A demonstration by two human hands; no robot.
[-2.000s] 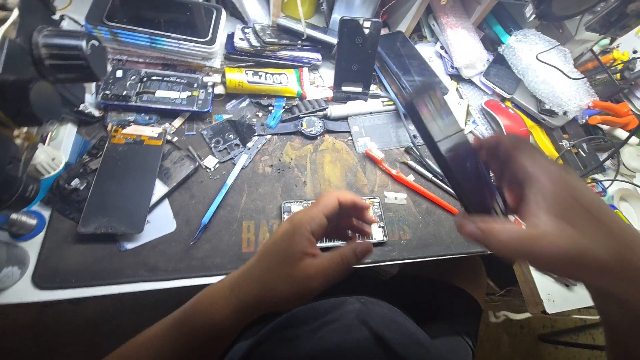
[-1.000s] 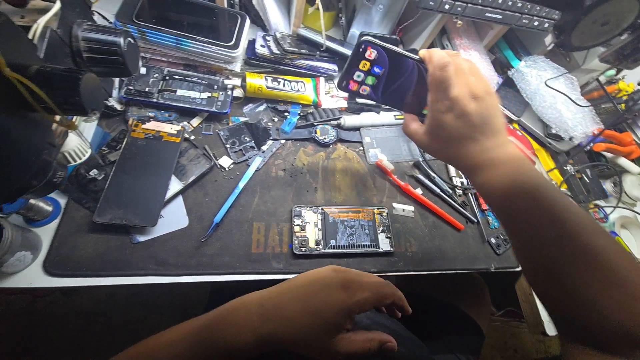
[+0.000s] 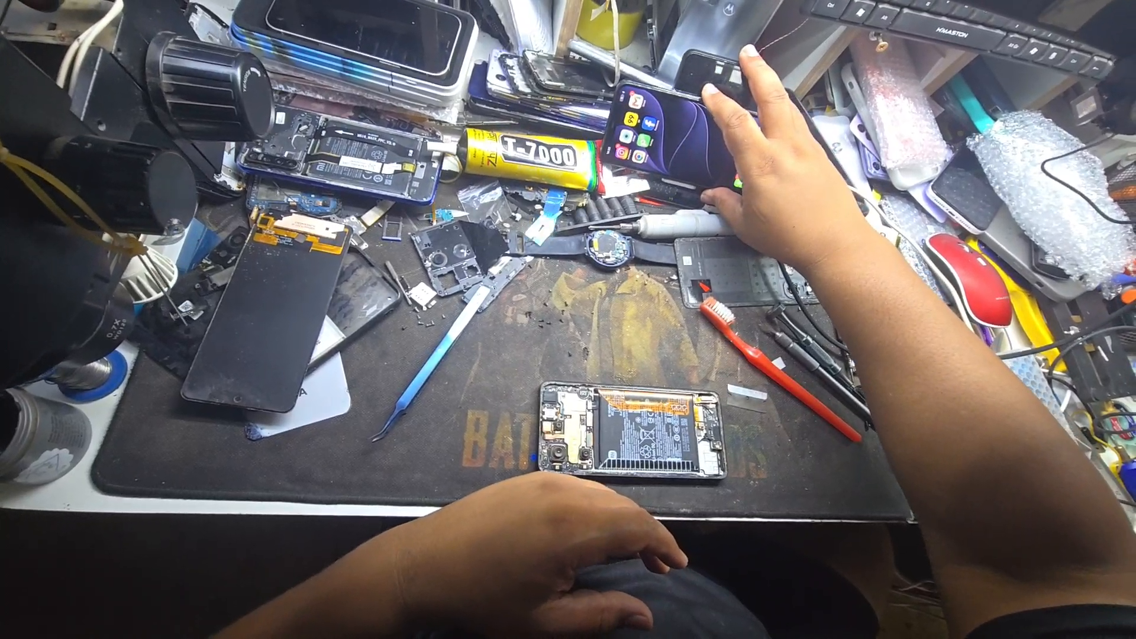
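My right hand (image 3: 772, 160) is at a smartphone with a lit screen (image 3: 670, 138), which leans at the back of the mat; its fingertips are at the phone's top edge and right end, and whether they still grip it is unclear. My left hand (image 3: 568, 550) hangs over the mat's front edge, fingers curled loosely, holding nothing. Just beyond it lies an opened smartphone (image 3: 632, 432), battery and circuit board exposed. A red toothbrush (image 3: 772, 368) and a small clear strip (image 3: 747, 392) lie right of that phone; blue tweezers (image 3: 435, 359) lie to its left.
Behind are a yellow T-7000 glue tube (image 3: 532, 160), a watch (image 3: 609, 248) and another opened phone (image 3: 346, 155). A detached display panel (image 3: 271, 319) lies left. A microscope (image 3: 98, 195) overhangs the left side. Screwdrivers (image 3: 816, 359) and a red mouse (image 3: 969, 280) are at right.
My right hand carried the lit phone from the right side to the back of the mat. My left hand has drawn back from the opened phone towards the front edge.
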